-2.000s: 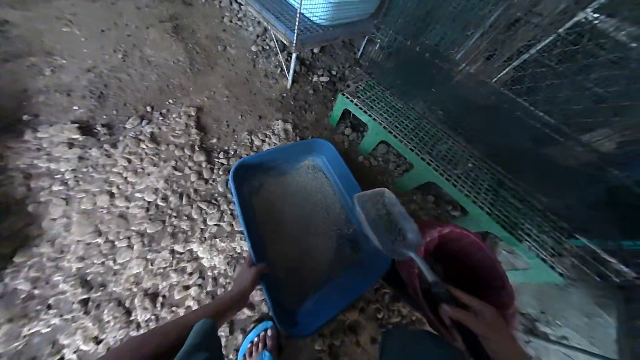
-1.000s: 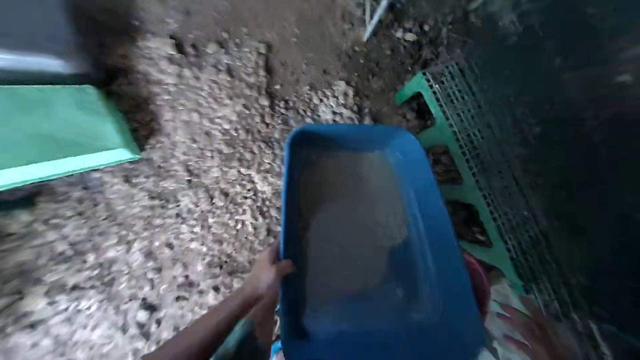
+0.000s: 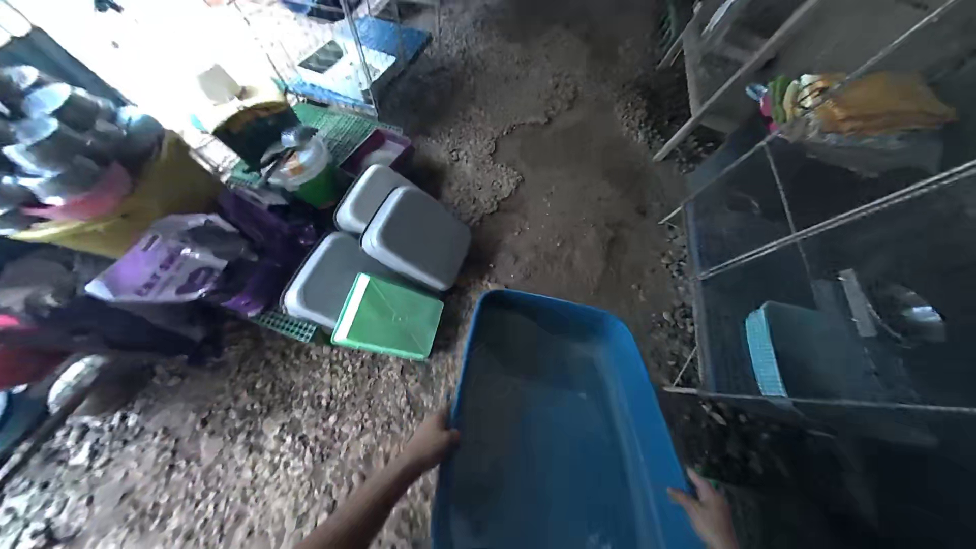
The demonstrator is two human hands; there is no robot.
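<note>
A deep blue plastic tray [image 3: 564,427] fills the lower middle of the head view, held above the gravel, and its lower end is cut off by the frame. On its left rim my left hand [image 3: 436,440] is closed, with the thumb over the edge. My right hand [image 3: 703,503] grips the right rim near the bottom of the view. The inside of the tray looks dark, with no heap of material visible in it.
Several grey trays [image 3: 418,236] and a green tray [image 3: 387,316] lie left ahead. A purple bag [image 3: 171,259] stands beyond them. Wire cages [image 3: 808,335] line the right side. Bare dirt [image 3: 576,198] runs between them, with gravel [image 3: 305,427] at the lower left.
The tray has been lifted, and the pale material seen in it earlier no longer shows. My right hand has let go of the scoop and now holds the rim. The view has swung widely.
</note>
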